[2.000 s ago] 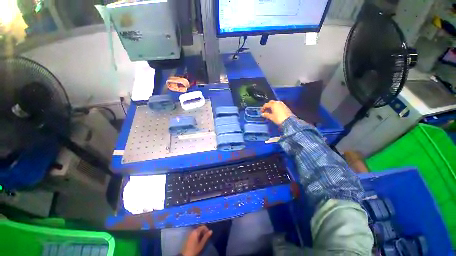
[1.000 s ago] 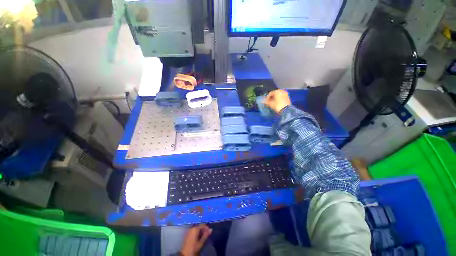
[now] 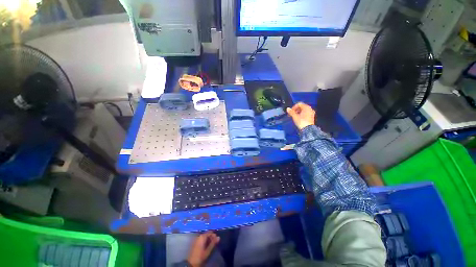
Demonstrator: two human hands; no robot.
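Observation:
My right hand [image 3: 302, 114] is over the table's right part, its fingertips pinched at the right end of a blue-grey housing [image 3: 274, 116], which sits at a slant. Another housing [image 3: 272, 137] lies in front of it, and a column of several housings [image 3: 244, 131] stands to its left. One housing [image 3: 194, 125] sits on the perforated plate [image 3: 156, 133]; behind it are a white piece [image 3: 205, 100], a blue piece [image 3: 174, 101] and an orange piece [image 3: 191, 82]. My left hand [image 3: 202, 250] is low over my lap, empty, with loosely curled fingers.
A keyboard [image 3: 237, 185] and white pad [image 3: 151, 196] lie along the front edge. A mouse [image 3: 273, 96] is behind the housings. The blue bin [image 3: 425, 208] at right and green bin [image 3: 62, 235] at lower left hold housings. Fans [image 3: 401, 68] flank the table.
My right hand lifted and turned the rear right housing, then brought it back down at a slant behind the front one. My left hand has stayed low.

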